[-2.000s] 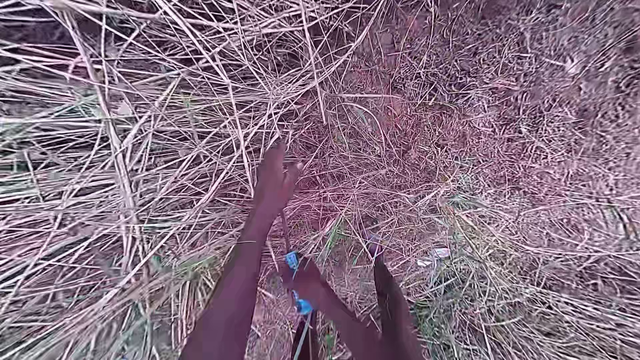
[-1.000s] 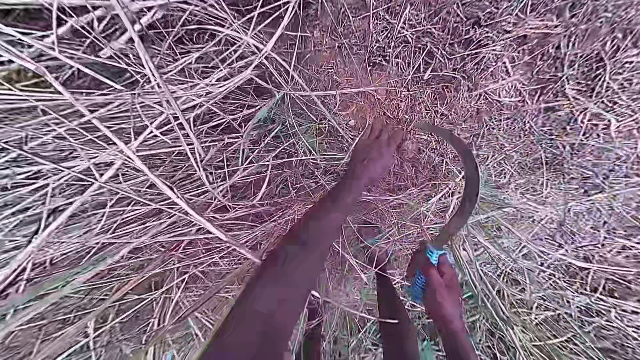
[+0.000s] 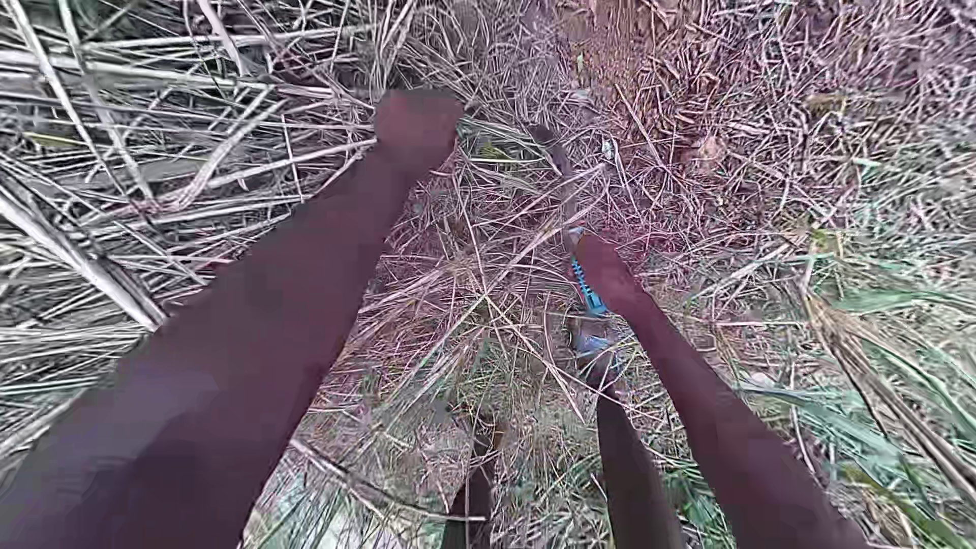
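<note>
My right hand (image 3: 606, 271) is closed around the blue handle of a sickle (image 3: 563, 164), right of the middle. The dark blade runs up from the hand and its tip is partly lost among dry stalks. My left hand (image 3: 419, 126) is up and to the left of the blade, closed, at a tuft of grass (image 3: 496, 149); blur hides its fingers, so I cannot tell whether stalks are in them. Loose dry straw (image 3: 488, 282) lies between the two arms.
Thick dry stalks (image 3: 99, 259) lie across the left side. Short stubble and reddish soil (image 3: 618, 53) show at the upper right. Green blades (image 3: 892, 381) grow at the lower right. My lower legs (image 3: 633, 473) stand at the bottom, with a foot (image 3: 595, 343) near the sickle handle.
The left hand, with its fingers spread one second ago, is now closed. The sickle, held out at the right with its curved blade in full view, is now lower among the stalks. The view has shifted.
</note>
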